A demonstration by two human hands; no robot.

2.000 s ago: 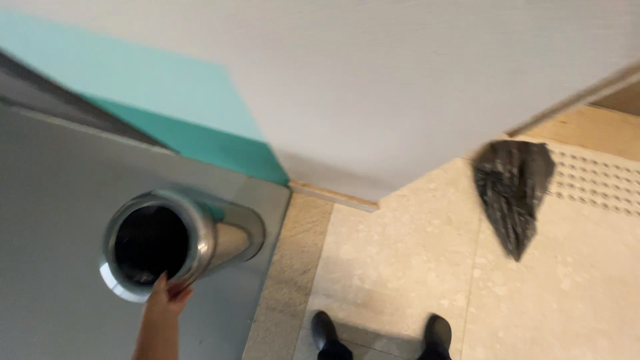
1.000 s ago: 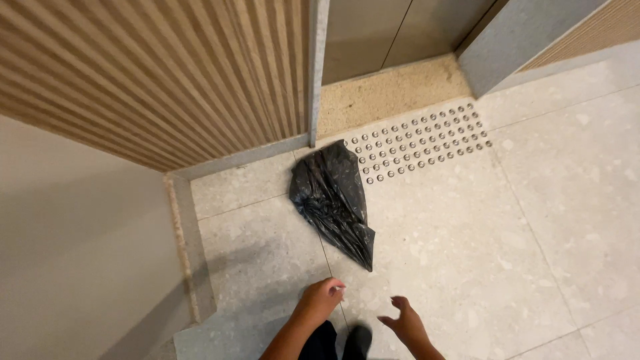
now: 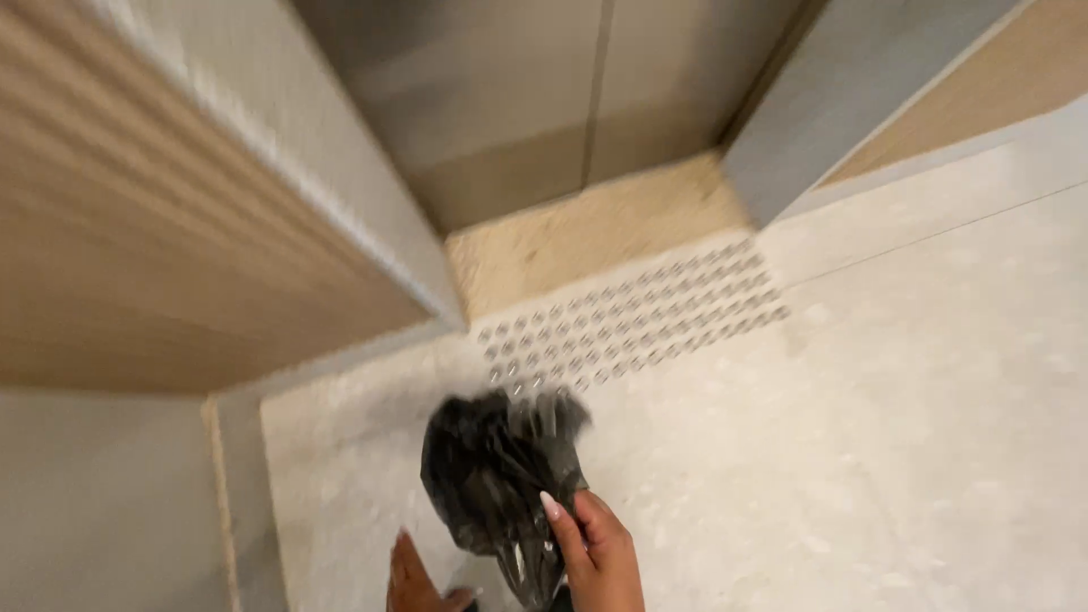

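A crumpled black plastic bag (image 3: 493, 476) is pinched between the thumb and fingers of my right hand (image 3: 599, 552), at its lower right side. Just left of the bag's narrow lower end is my left hand (image 3: 421, 582), with thumb and fingers apart and nothing in it. Part of that hand is cut off by the bottom edge of the view. The bag is blurred, so whether it touches the floor is hard to tell.
Metal double doors (image 3: 544, 93) stand ahead behind a beige stone threshold (image 3: 595, 234). Metal tactile studs (image 3: 637, 314) line the pale tiled floor (image 3: 833, 442). A ribbed wood wall panel (image 3: 170, 229) rises at left, a grey door surround (image 3: 850, 93) at right.
My right hand has taken hold of the black bag, which lay on the floor a second ago. Two seconds ago a hand was at a metal bin's rim; the view has since swung away from it.
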